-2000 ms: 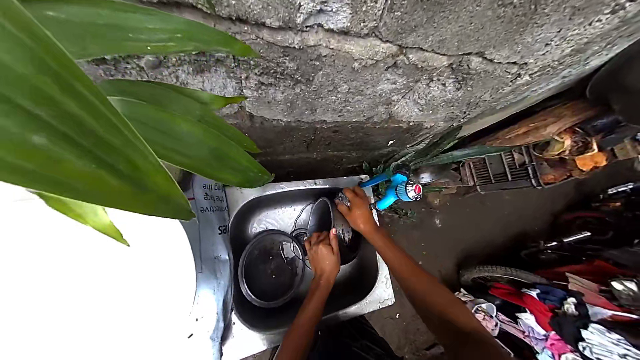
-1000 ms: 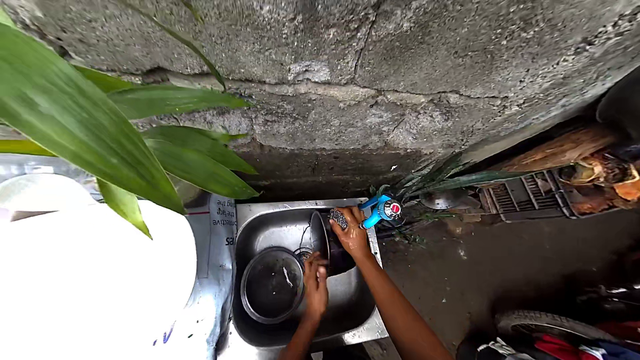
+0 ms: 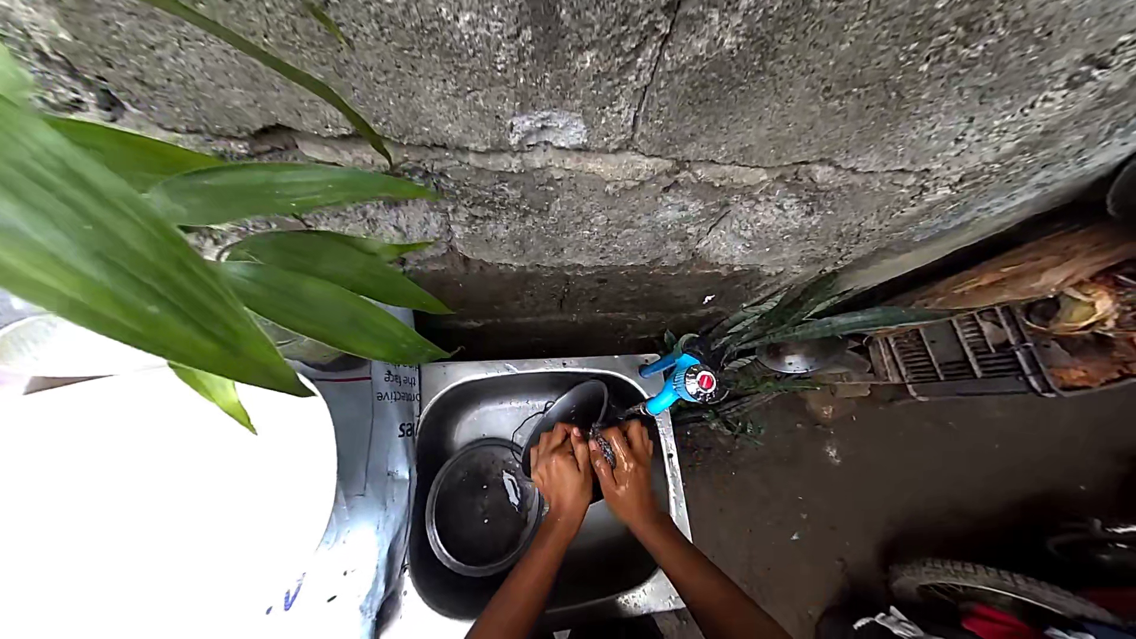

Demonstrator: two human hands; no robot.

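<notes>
My left hand [image 3: 562, 463] grips the near rim of a dark, round pan or bowl [image 3: 568, 410] tilted inside the stainless steel sink [image 3: 457, 390]. In my right hand [image 3: 626, 461] is a grey scrubbing pad [image 3: 605, 449], held close to my left fingers and beside the tilted vessel. Both hands look wet. A second dark round basin [image 3: 484, 524] lies in the left part of the sink, with shiny spots inside. The blue faucet [image 3: 679, 383] rises at the sink's right back corner, its spout close above my right hand.
Long green leaves [image 3: 319, 293] hang at upper left before a rough concrete wall [image 3: 568, 195]. A white round surface [image 3: 160, 497] stands left of the sink. On the right are a black plastic crate [image 3: 958, 355], a wood piece [image 3: 1021, 266] and a tire [image 3: 1003, 590].
My left hand has moved up onto the tilted vessel's rim. My right hand, with the scrubbing pad, has come down from beside the faucet toward my left hand.
</notes>
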